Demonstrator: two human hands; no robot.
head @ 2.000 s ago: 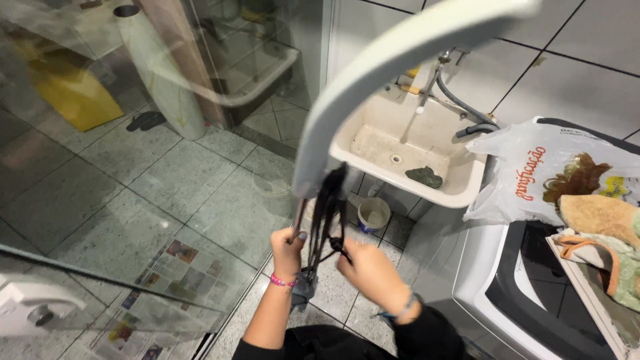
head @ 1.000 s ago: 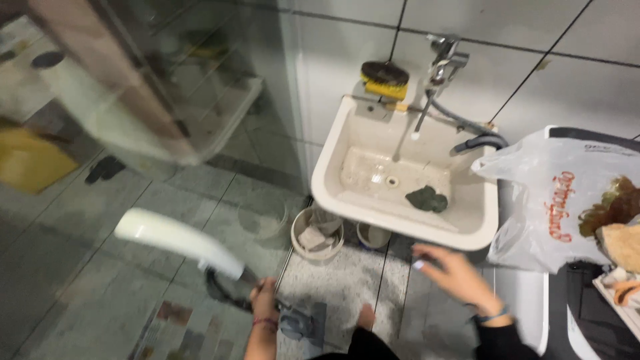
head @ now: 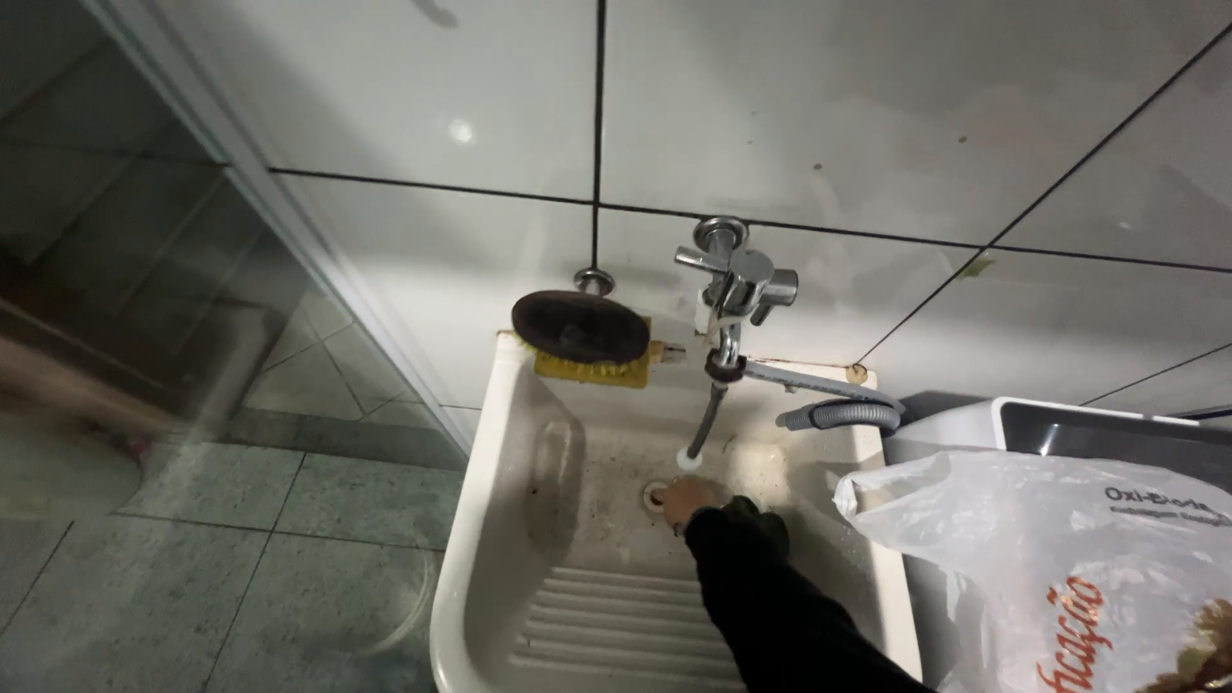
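My right hand [head: 685,500], in a black sleeve, reaches down into the white laundry sink [head: 452,577] beside the drain [head: 655,496]. Its fingers are partly hidden, and whether they grip anything cannot be told. A dark green cloth [head: 765,525] lies on the basin floor, partly behind my wrist. Just above the hand hangs the grey spout hose [head: 710,423] of the chrome faucet [head: 741,279], with a white tip. My left hand is out of view.
A dark oval brush [head: 580,327] and a yellow-bristled brush [head: 592,371] rest at the sink's back left corner. A grey corrugated hose [head: 842,416] crosses the right rim. A plastic bag [head: 1039,539] lies on the washing machine at right. Glass panel at left.
My right hand has moved down into the sink, beside the drain. My left hand and the pale curved object it held have left the view. The view has moved closer to the sink.
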